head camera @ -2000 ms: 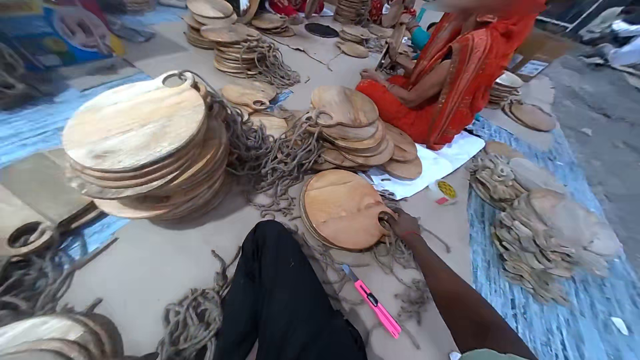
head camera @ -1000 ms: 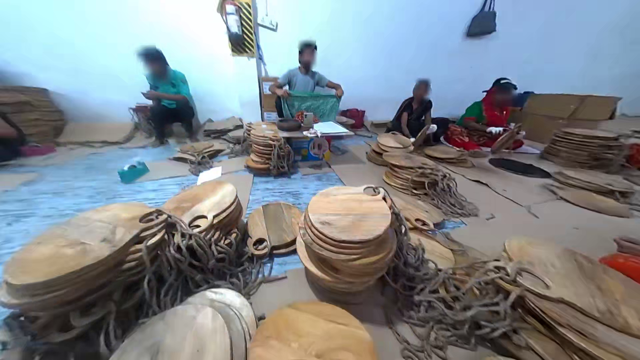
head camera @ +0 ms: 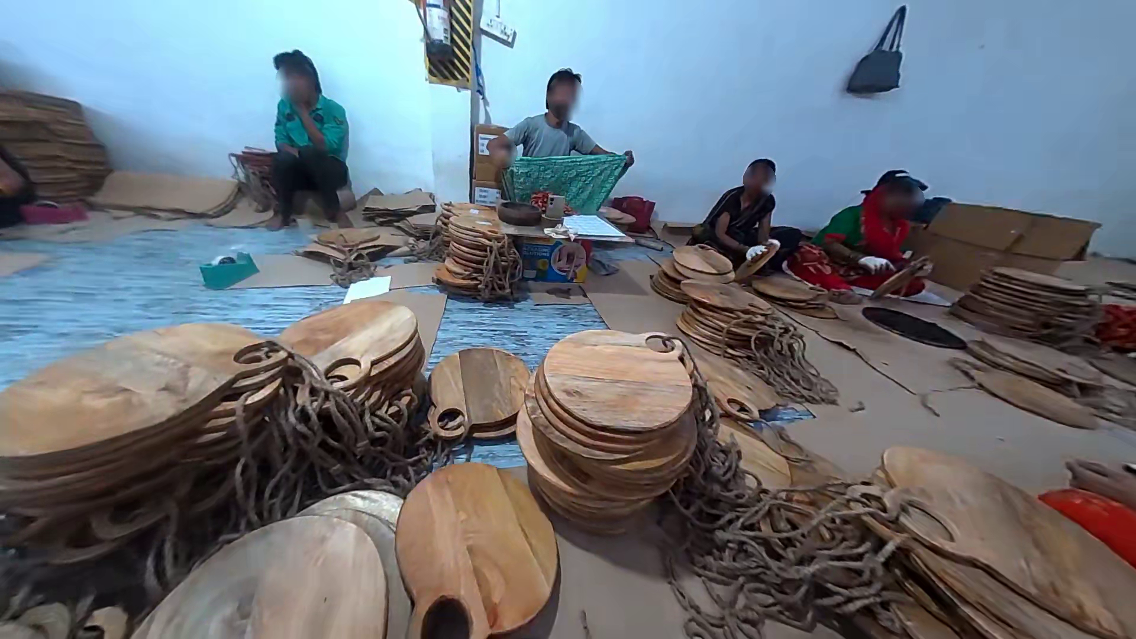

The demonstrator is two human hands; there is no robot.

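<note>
Neither of my hands shows in the head view now. Closest to me at the bottom centre, a round wooden board [head camera: 479, 541] lies with its handle hole toward me, beside a paler board [head camera: 275, 586]. Behind it, slightly right, stands a tall stack of round wooden boards [head camera: 619, 382] with grey-brown cords [head camera: 710, 453] hanging from the handles. More stacked boards [head camera: 124, 382] with knotted cords fill the left. At the right, large boards [head camera: 1003, 524] lie beside a heap of cords [head camera: 799, 532].
Several people sit along the wall; one holds up a green cloth [head camera: 568, 182]. A low table [head camera: 612, 232] bears a bowl and papers. A tape dispenser [head camera: 228, 270] stands on the blue floor at left. Cardboard sheets [head camera: 923, 399] cover the floor at right. Cardboard boxes [head camera: 1003, 235] stand behind.
The view swung up from the floor two seconds ago, when a hand was at a board's handle. Since one second ago, the person in teal has raised a hand to the face.
</note>
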